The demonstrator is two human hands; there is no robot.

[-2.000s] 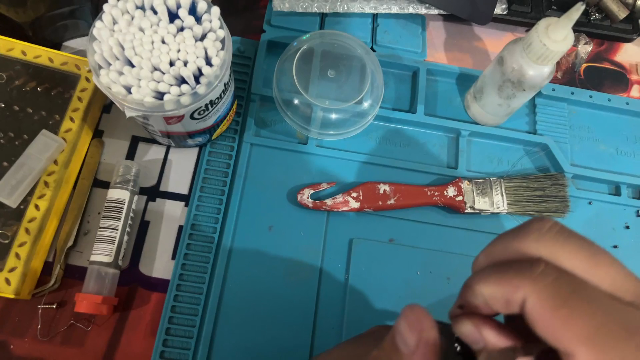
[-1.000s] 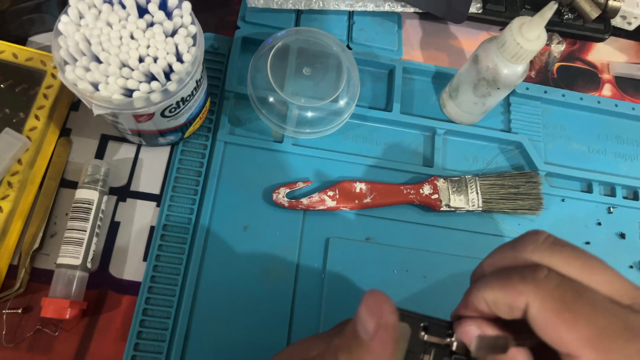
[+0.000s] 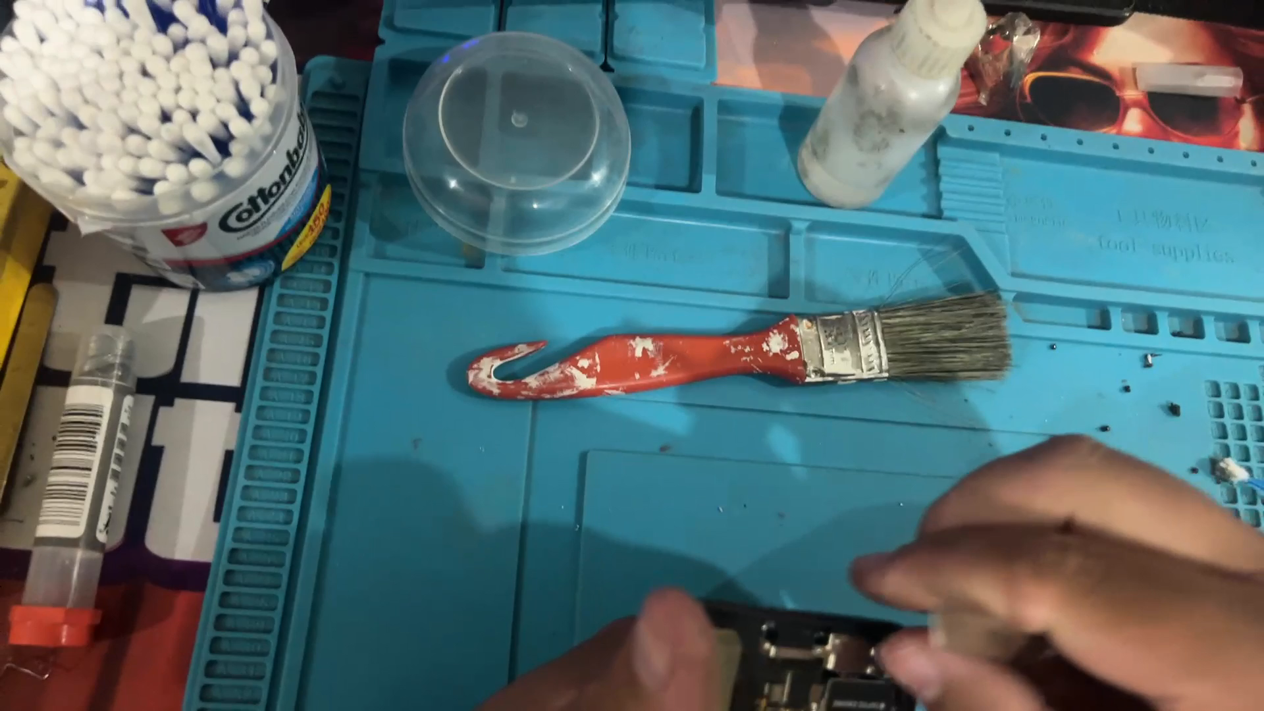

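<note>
A dark electronic device with exposed metal parts [image 3: 800,642] lies at the bottom edge, partly cut off. My left hand [image 3: 632,662] grips its left side, with the thumb on top. Over its right side is my right hand [image 3: 1076,583], thumb and forefinger close to a small blurred greyish piece; whether they pinch it cannot be told. Beyond the hands, a paint-flecked red brush [image 3: 652,363] lies across the blue repair mat [image 3: 425,553], its bristles pointing right.
A tub of cotton swabs [image 3: 188,237] stands at the upper left, beside a clear plastic dome lid [image 3: 518,148]. A white squeeze bottle [image 3: 879,109] stands farther right. A capped tube with a barcode [image 3: 79,464] lies left of the mat. Tiny screws [image 3: 1148,360] are scattered at the right.
More of the device shows between my hands than two seconds ago. My right fingers are now raised and more spread over it. The view has shifted slightly.
</note>
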